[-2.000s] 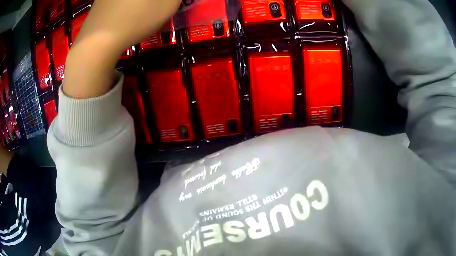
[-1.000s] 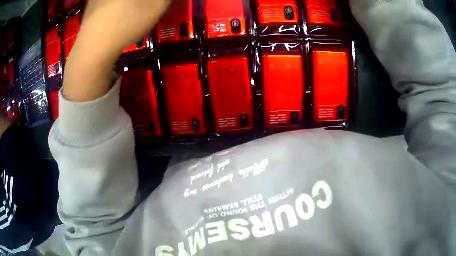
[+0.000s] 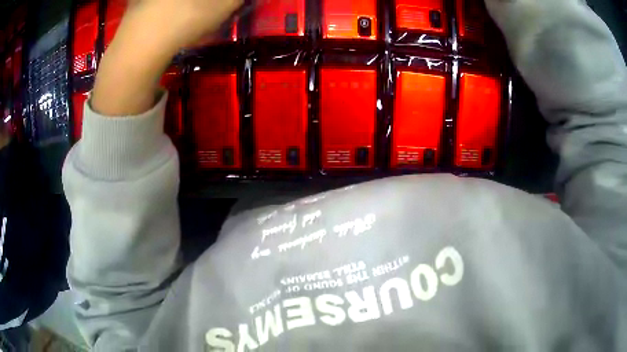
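Observation:
A black glossy tray (image 3: 383, 103) holds rows of red phone-shaped shells, such as this red shell (image 3: 348, 113) in the front row. Each front-row shell has fine print and a small dark oval at its near end. A shell in the row behind has an oval (image 3: 364, 26) with a pale mark. My left hand (image 3: 182, 20) reaches over the tray at the upper left. The top edge cuts it off, so its fingers are not clear. My right hand is out of the picture; only its grey sleeve shows at the upper right.
A dark silvery grid tray (image 3: 48, 82) lies at the far left. Another person's dark sleeve with white stripes (image 3: 17, 234) is at the left edge. My grey sweatshirt with white lettering fills the lower view. A bit of red shows by my right sleeve.
The tray and its red shells have shifted to the right in view. The clear film seen at the top two seconds ago is no longer visible. The other person's sleeve has moved left.

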